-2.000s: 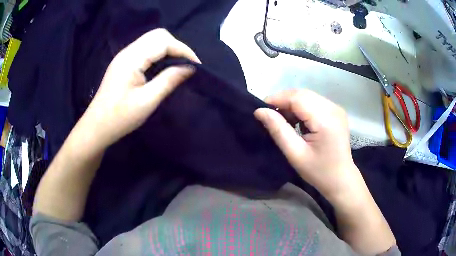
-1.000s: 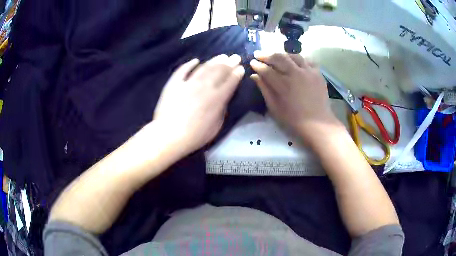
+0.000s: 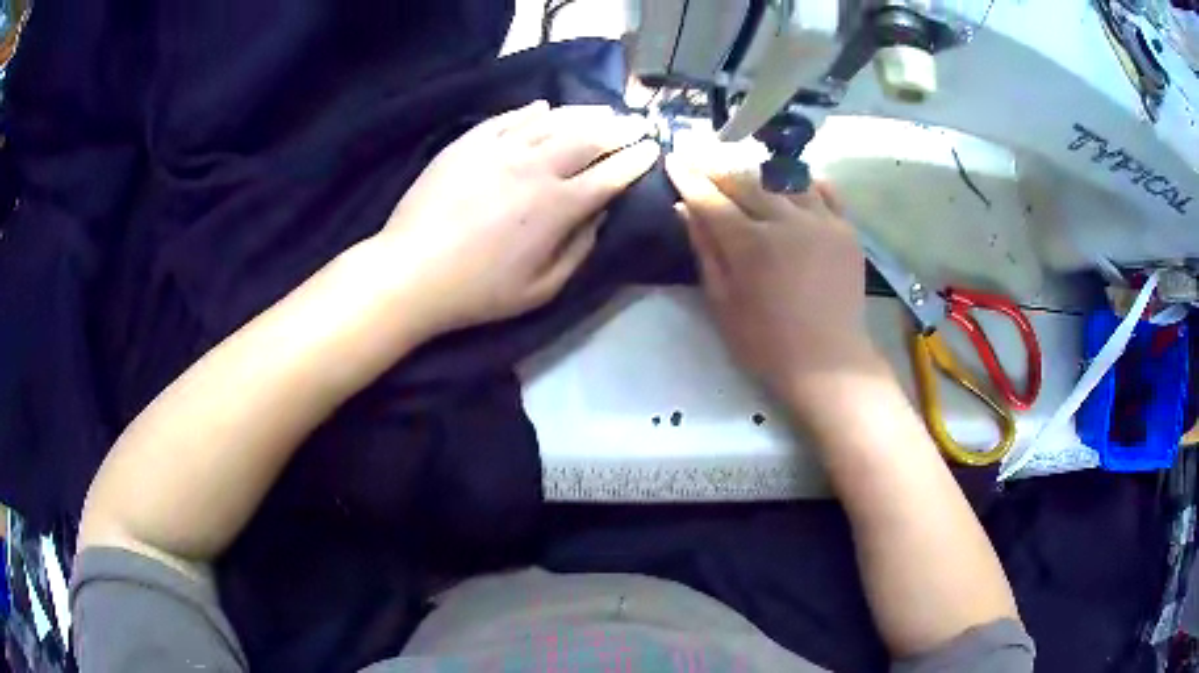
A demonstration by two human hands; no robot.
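Observation:
The dark garment (image 3: 263,171) covers the left side and the lap, and a part of it runs under the machine head to the presser foot (image 3: 664,121). My left hand (image 3: 513,217) lies on the cloth left of the foot, thumb and fingers pinching it close to the foot. My right hand (image 3: 776,256) lies just right of the foot, fingertips down at the cloth's right edge; its fingers hide what is under them, so a grip cannot be told. The white sewing machine (image 3: 999,118) stands above and to the right.
Scissors (image 3: 927,309) with one red and one yellow handle lie right of my right hand. A blue tray (image 3: 1137,394) is at the far right, with a white strip (image 3: 1085,381) slanting beside it. A ruler strip (image 3: 684,481) runs along the table's front edge.
From two seconds ago, both hands have brought the cloth from over the lap to the machine's foot. Since one second ago, the left fingers have shifted slightly and the view has moved.

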